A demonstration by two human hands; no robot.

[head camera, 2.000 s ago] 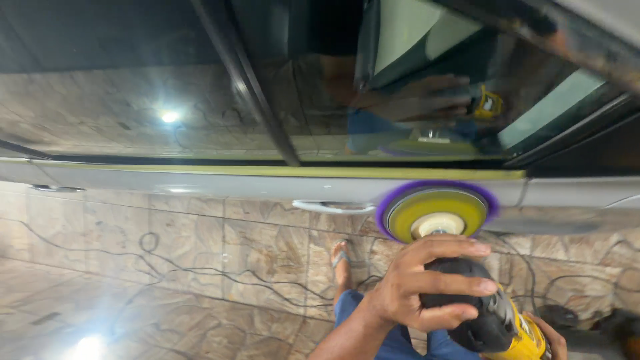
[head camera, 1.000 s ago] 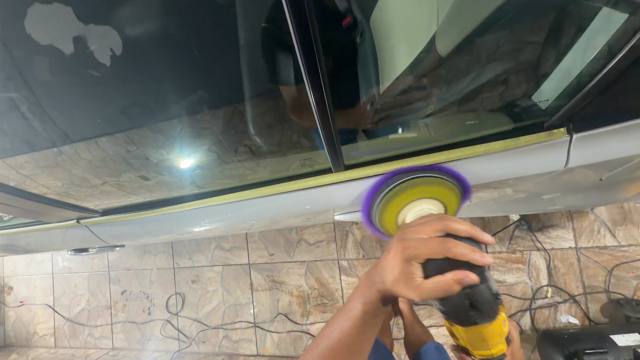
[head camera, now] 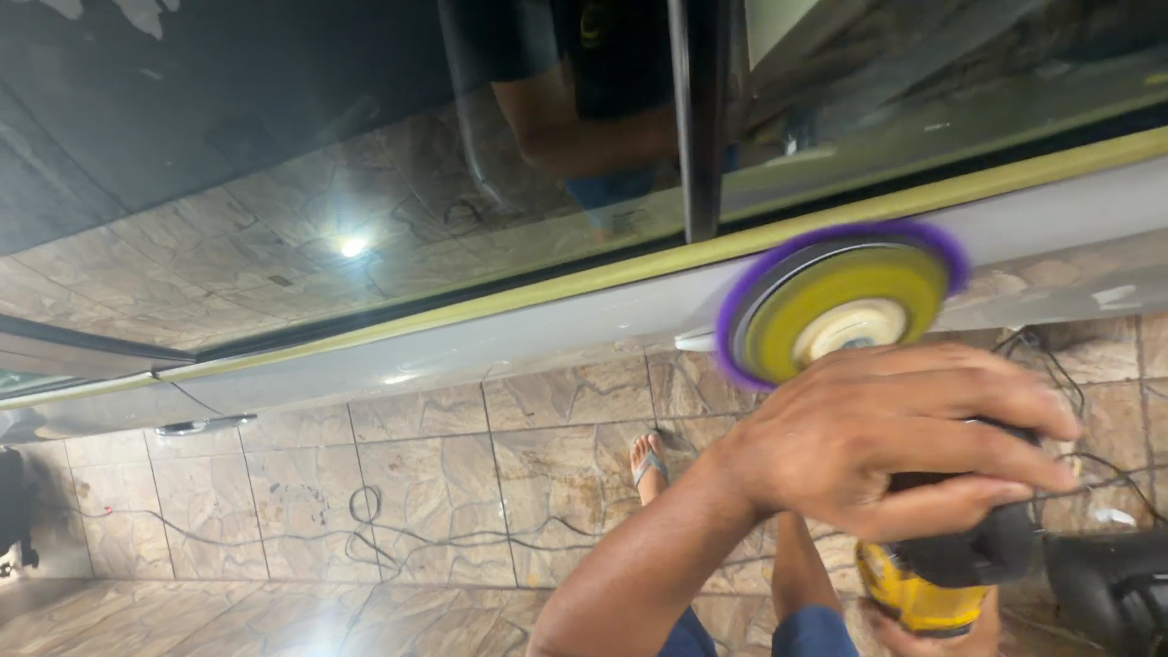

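Note:
My left hand [head camera: 867,443] lies over the black head of a yellow and black power polisher [head camera: 926,584], its fingers bent around the top. At the bottom edge, my right hand [head camera: 899,634] grips the yellow body and is partly cut off. The polisher's round pad [head camera: 839,301], with a purple rim and yellow backing, looks blurred as if spinning. It is tilted against the light grey car door [head camera: 547,324], just below a strip of yellow masking tape [head camera: 511,297] along the window's lower edge. The pad hides most of a door handle [head camera: 696,341].
Dark car windows [head camera: 274,137] with a pillar [head camera: 698,119] fill the upper view. Another door handle [head camera: 205,425] is at left. A looped cable [head camera: 456,538] runs across the tiled floor [head camera: 429,474]. A black object [head camera: 1118,584] stands at lower right. My sandalled foot [head camera: 649,464] is near the car.
Both hands have moved the polisher left along the door, toward the window pillar; the pad now covers most of the handle that showed beside it two seconds ago. The view has shifted and tilted.

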